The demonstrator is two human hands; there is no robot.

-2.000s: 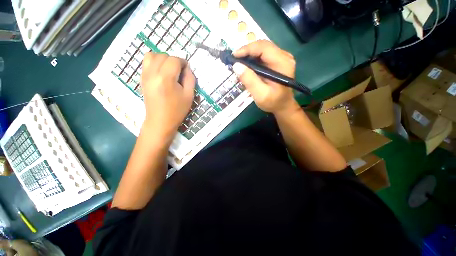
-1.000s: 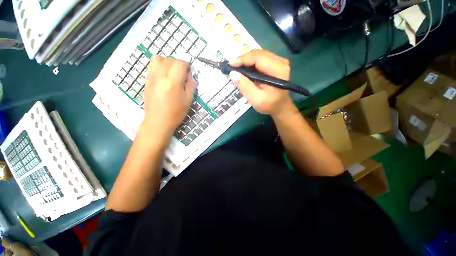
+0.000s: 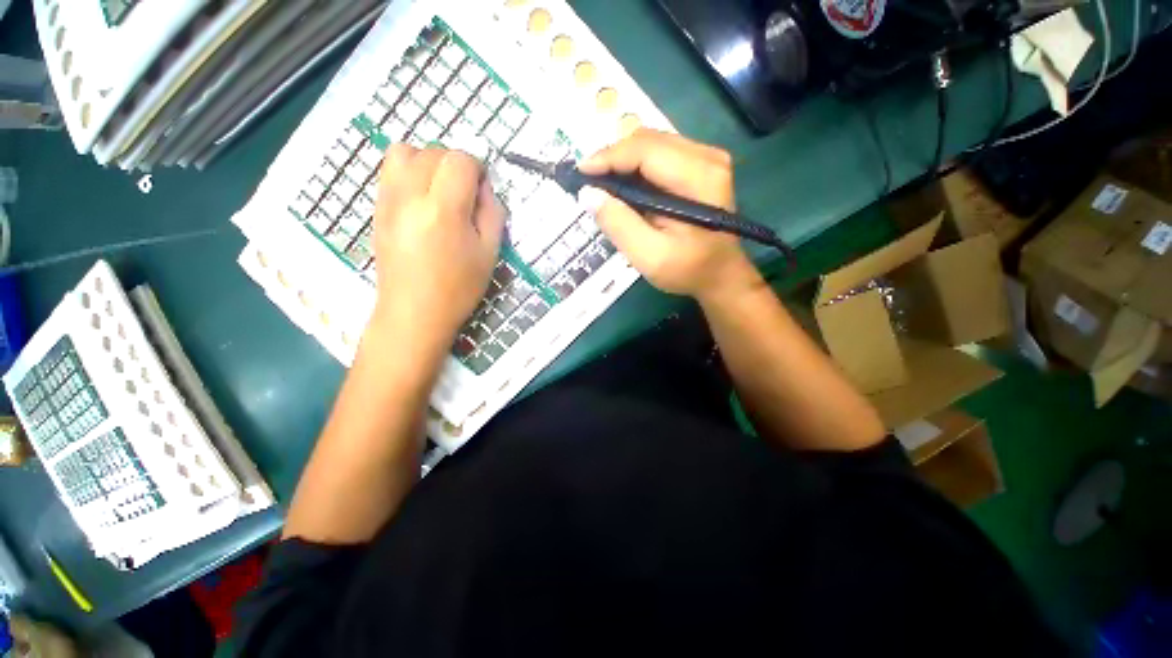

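Note:
A white carrier tray (image 3: 285,193) with round holes along its edges holds a green PCB panel (image 3: 510,328) of small silvery and dark rectangles. My right hand (image 3: 671,216) grips a black soldering iron (image 3: 688,206); its thin tip points left over the middle of the panel, close to my left fingertips. My left hand (image 3: 435,234) is over the panel with fingers bent together; what the fingertips pinch is hidden. A thin thread of solder wire (image 3: 154,246) crosses the bench from the left toward the tray.
Stacked trays (image 3: 212,77) stand at the upper left. A second tray pile (image 3: 161,386) lies at left, a yellow pen (image 3: 67,578) below it. A black box (image 3: 771,52) with cords is at upper right. Open cardboard boxes (image 3: 864,337) stand at right. Part of a person's hand (image 3: 41,640) shows at lower left.
The view has shifted, showing more of the black box. The iron's tip has moved slightly left and down, nearer my left fingertips. My left hand has stayed nearly in place over the panel.

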